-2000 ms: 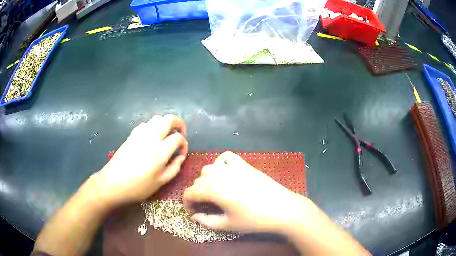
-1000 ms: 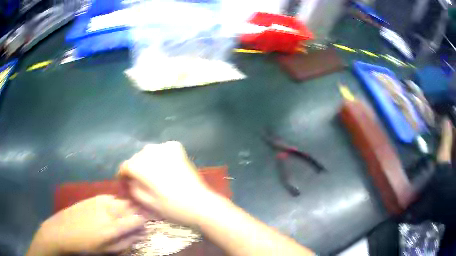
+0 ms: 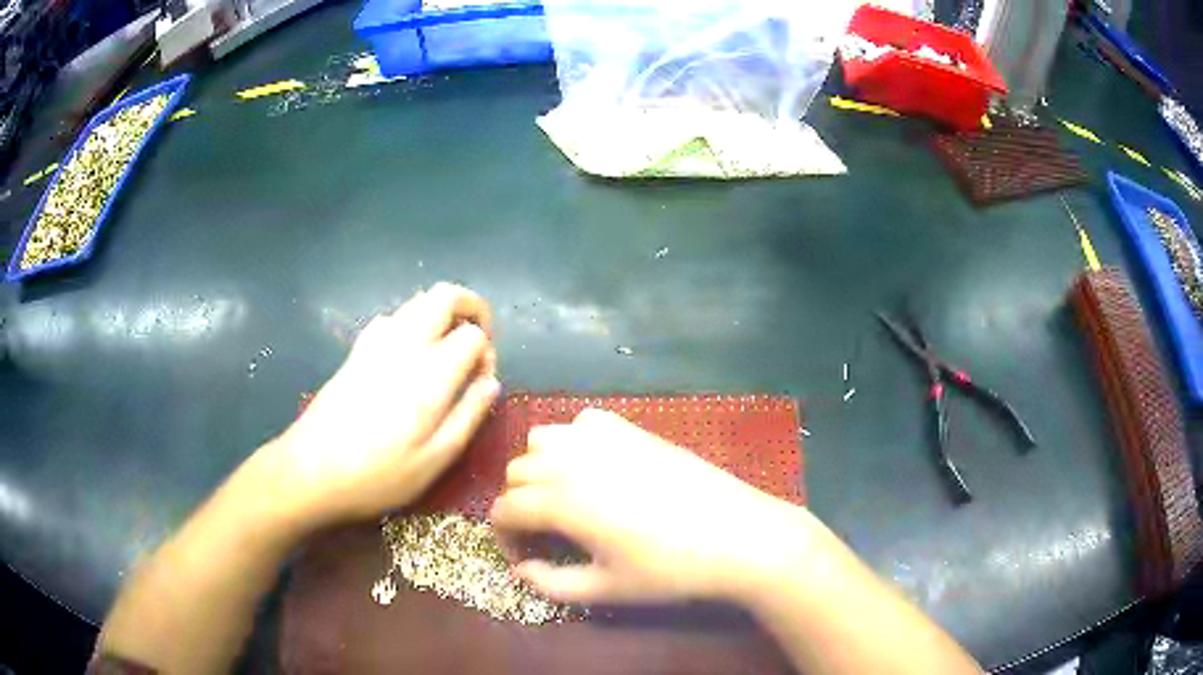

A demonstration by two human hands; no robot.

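A red-brown perforated board (image 3: 719,435) lies in front of me, with small pins along its far edge. A heap of gold-silver metal parts (image 3: 462,567) lies on a dark brown base board (image 3: 396,640) on the near side. My left hand (image 3: 396,396) is over the board's left part, fingers curled; my fingertips are partly hidden. My right hand (image 3: 607,514) is over the board's middle beside the heap, fingers curled under, so what it holds is hidden.
Open pliers (image 3: 939,382) lie at right, near stacked red-brown plates (image 3: 1137,422). Blue parts trays stand far left (image 3: 92,178) and far right (image 3: 1161,270). At the back are a blue bin (image 3: 455,40), clear bag (image 3: 693,79), red bin (image 3: 924,66) and spare plate (image 3: 1009,161).
The view swung right and is now back. My hands, close together one second ago, are apart again, the left over the board's left part and the right by the heap.
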